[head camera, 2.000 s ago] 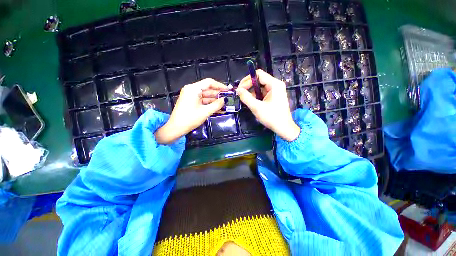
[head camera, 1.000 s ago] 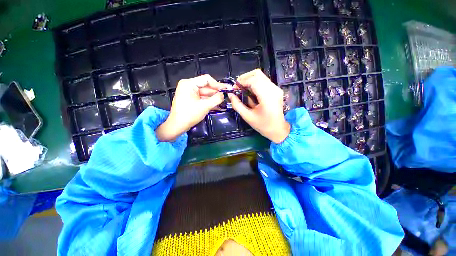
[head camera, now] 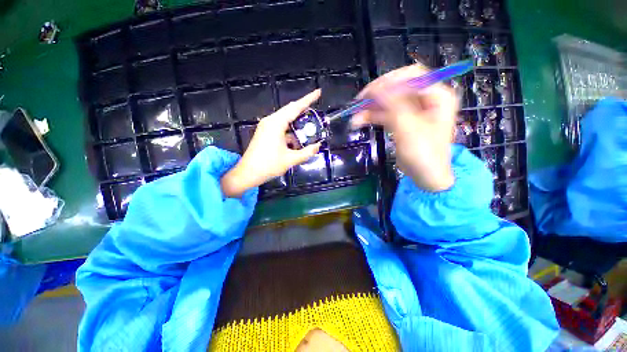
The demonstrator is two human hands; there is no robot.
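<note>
My left hand (head camera: 275,141) holds a square module (head camera: 308,128) by its edges between thumb and fingers, above the left blister tray (head camera: 199,108). The module has a dark frame and a bright spot in its middle. My right hand (head camera: 412,117), blurred, holds slim tweezers or a pen-like tool (head camera: 440,74) with a purple-blue sheen. The tool slants down to the left and its tip is close to the module's right edge; I cannot tell if they touch. The right blister tray (head camera: 515,103) holds irregular shiny components in its pockets, partly behind my right hand.
Loose modules (head camera: 48,31) lie on the green mat at the upper left. A dark smartphone-like rectangle (head camera: 31,148) and a crumpled white bag (head camera: 24,210) are at the left edge. A clear ribbed tray (head camera: 591,72) and a neighbouring worker's blue sleeve (head camera: 591,179) are at right.
My right hand has moved right, away from my left fingers, and the tool now lies slanted. My left fingers have spread around the module, which now shows more fully.
</note>
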